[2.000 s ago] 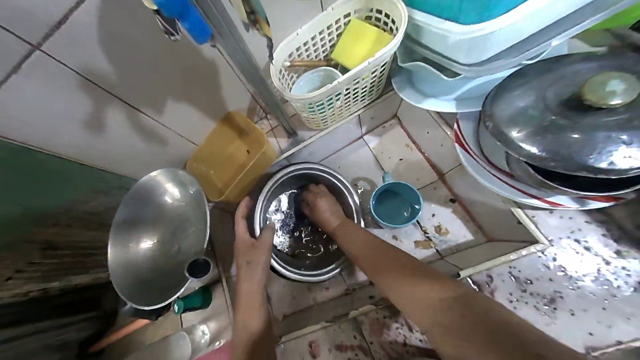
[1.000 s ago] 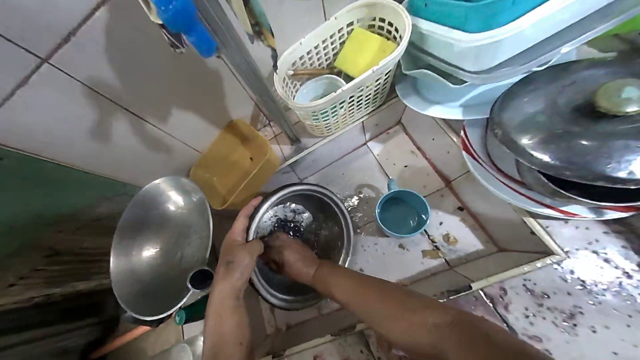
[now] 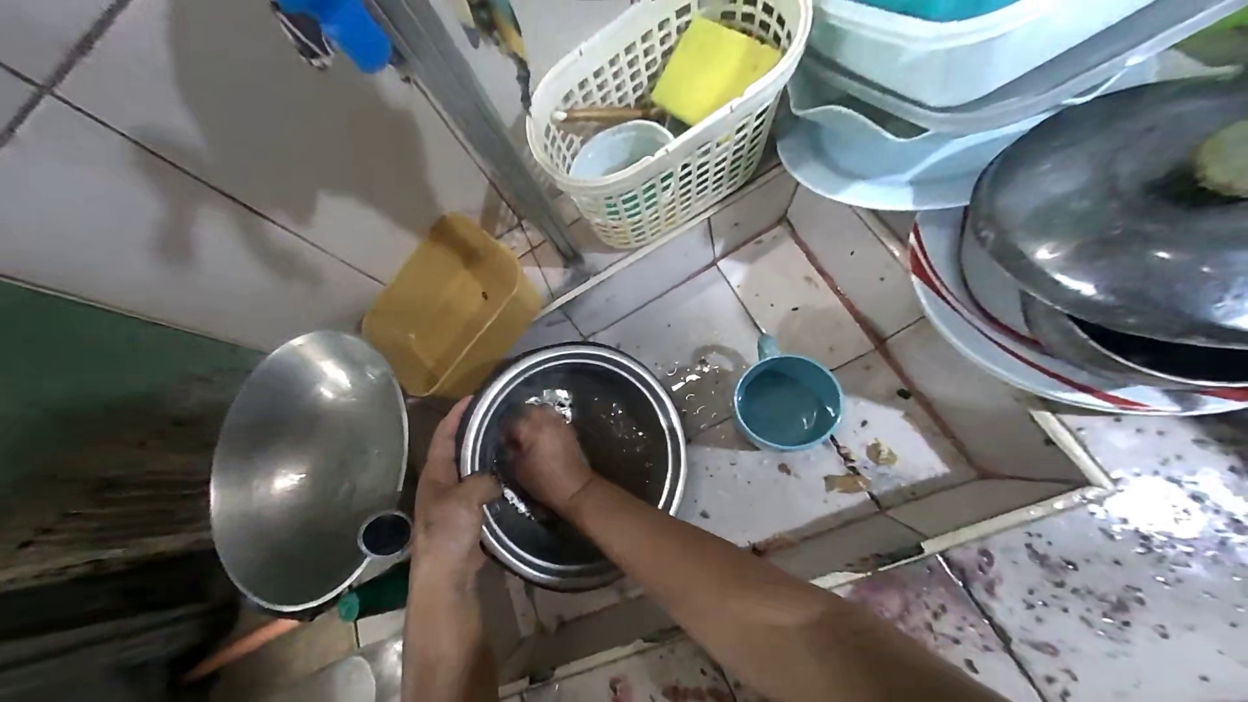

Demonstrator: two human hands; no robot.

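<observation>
A round metal pot (image 3: 669, 429) with a shiny rim rests on the tiled basin floor, dark inside with some liquid glinting. My left hand (image 3: 456, 502) grips its left rim, thumb over the edge. My right hand (image 3: 541, 458) reaches inside near the left wall; its fingertips are blurred, and whether they hold anything cannot be told. Just right of the pot stands a light-blue plastic mug (image 3: 788, 402) with liquid in it, its handle pointing up the view. A yellow-brown plastic tub (image 3: 453, 307) leans behind the pot at the upper left.
At left stands a large metal pan (image 3: 307, 468). A white plastic basket (image 3: 673, 166) holding a yellow sponge (image 3: 714, 70) sits on the ledge behind. Stacked pale basins (image 3: 936, 58) and a metal lid (image 3: 1111, 214) over plates fill the right. A tiled rim (image 3: 985, 522) borders the basin.
Two seconds ago my right hand was near the pot's upper middle; now it is at the left inside. My left hand has stayed at the left rim.
</observation>
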